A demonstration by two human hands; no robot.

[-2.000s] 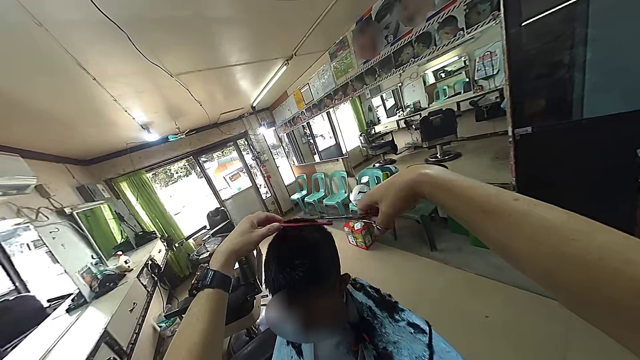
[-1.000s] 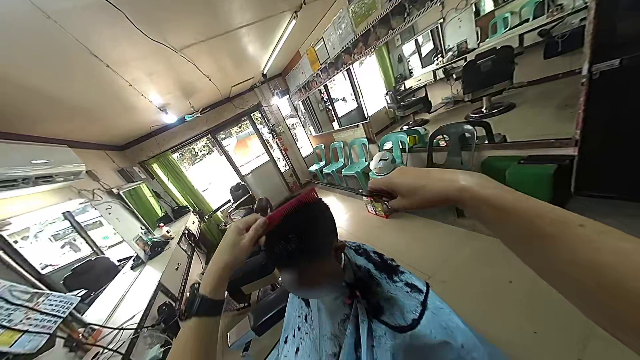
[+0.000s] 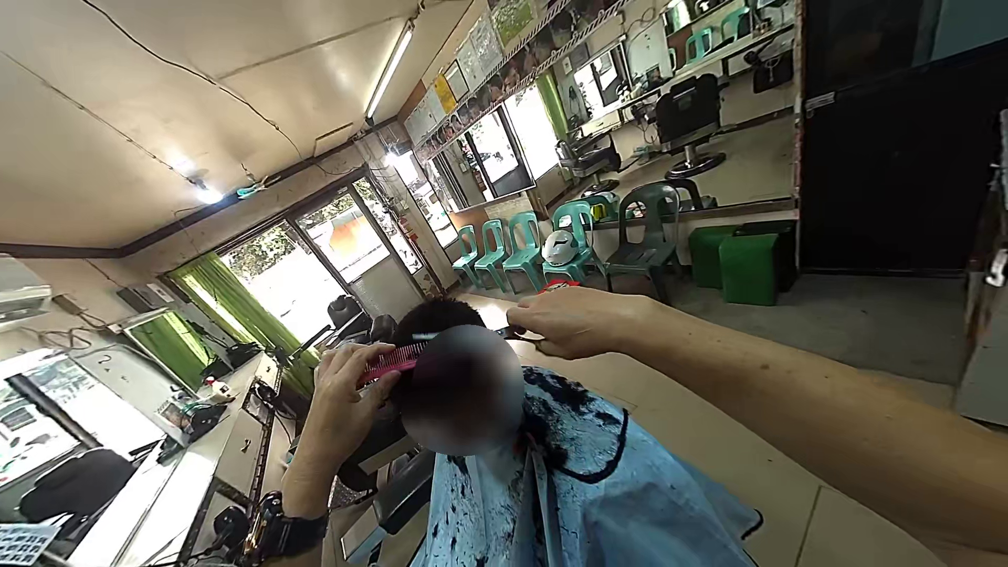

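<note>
A seated person with short dark hair (image 3: pixel 441 313) wears a light blue barber's cape (image 3: pixel 630 496) strewn with dark hair clippings. My left hand (image 3: pixel 346 394), with a dark watch on the wrist, holds a red comb (image 3: pixel 394 362) against the hair at the left side of the head. My right hand (image 3: pixel 571 323) grips haircutting scissors (image 3: pixel 508 334) at the right of the head. Their blades point left toward the comb and are partly hidden by a blurred patch, so whether they are apart cannot be told.
A white counter (image 3: pixel 181 472) with drawers runs along the left. Behind the person stand green plastic chairs (image 3: pixel 524 244), one bearing a white helmet (image 3: pixel 560 248). Green bins (image 3: pixel 748 268) are near a dark door (image 3: pixel 882 173). A black barber chair (image 3: pixel 689 114) shows in the wall mirror.
The comb has moved from the top of the head down to its left side. The scissors, level over the head two seconds ago, are now lower, beside it. The view has shifted.
</note>
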